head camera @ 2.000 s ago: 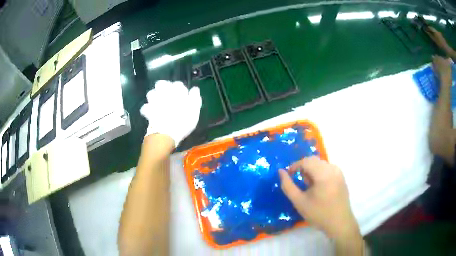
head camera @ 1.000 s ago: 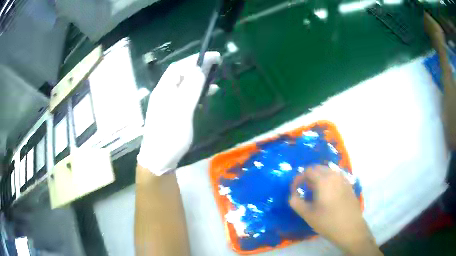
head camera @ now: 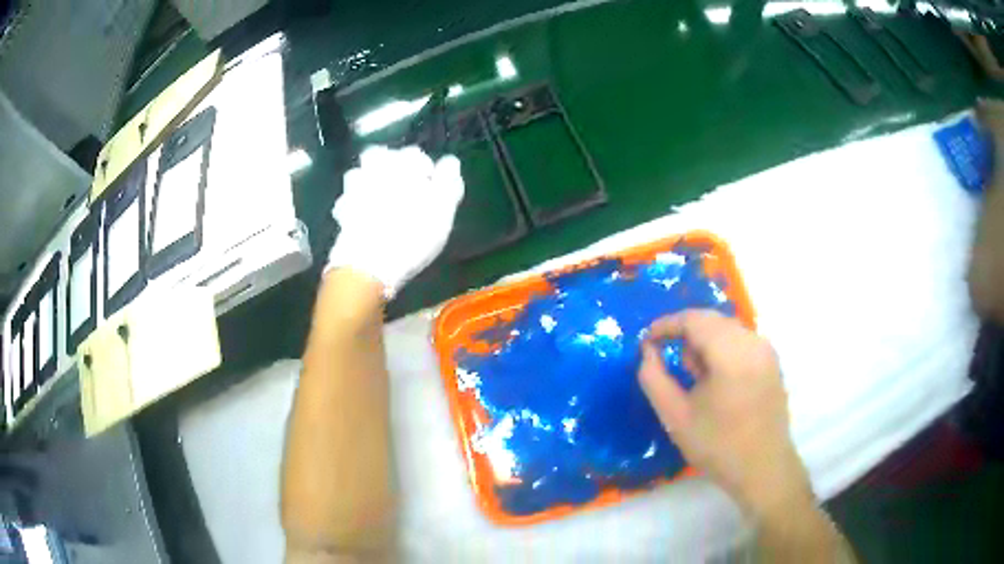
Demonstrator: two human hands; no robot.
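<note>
An orange tray [head camera: 450, 369] holds a heap of small blue and shiny white parts [head camera: 573, 375]. My bare right hand [head camera: 721, 391] is over the right part of the heap, thumb and forefinger nearly together; whether a part is between them cannot be told. My left hand [head camera: 399, 215], in a white glove, is over the green belt at the left end of a group of black phone frames [head camera: 550, 160]. The left fingertips are blurred against the dark belt, so a grip on a frame cannot be told.
A white fixture block [head camera: 248, 154] with black-bordered phone-shaped places stands at left, with cream-yellow plates [head camera: 165, 358] on its edges. The green belt [head camera: 683, 121] carries more frames [head camera: 826, 55] far right. A white cover [head camera: 848, 253] lies under the tray. Another person's arm [head camera: 988, 242] is at the right edge.
A second ago my gloved hand held a dark frame raised; now it is lower over the belt, with fewer frames beside it than two seconds ago. My right hand stays over the tray. The view has shifted.
</note>
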